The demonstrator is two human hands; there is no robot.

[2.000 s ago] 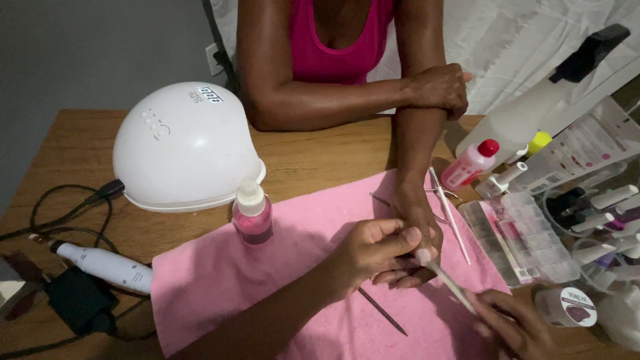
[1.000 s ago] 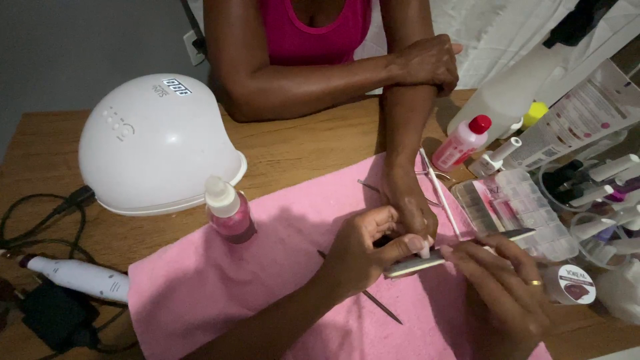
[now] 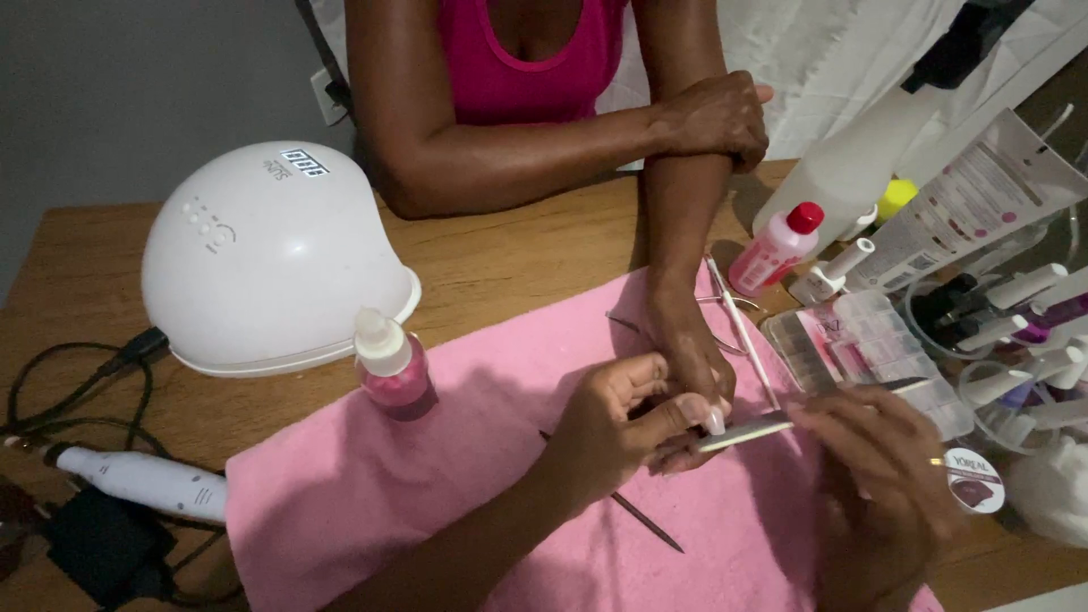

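Note:
My left hand (image 3: pixel 625 416) holds a finger of the other person's hand (image 3: pixel 693 348), thumb beside a long pale nail (image 3: pixel 715 421). In my right hand (image 3: pixel 875 459), which is blurred and wears a ring, is a nail file (image 3: pixel 748 432); its far end lies at that nail, and its dark other end sticks out past my fingers. Both hands are over a pink towel (image 3: pixel 501 382). A thin dark tool (image 3: pixel 646 523) lies on the towel, partly hidden under my left wrist. A white-handled slender tool (image 3: pixel 744 331) lies beyond the person's hand.
Left stand a white nail lamp (image 3: pixel 263 255), a pump-top bottle of pink liquid (image 3: pixel 393 361) and an electric nail drill (image 3: pixel 140 480) with cables. Right are a red-capped bottle (image 3: pixel 778 246), a compartment box (image 3: pixel 867 357), a round jar (image 3: pixel 973 482) and cups of polish bottles (image 3: pixel 1003 314).
Two seconds ago my right hand held a pale, blurred tool at the person's fingers; since one second ago the nail file shows in it. My left hand still holds the finger. The view has shifted slightly.

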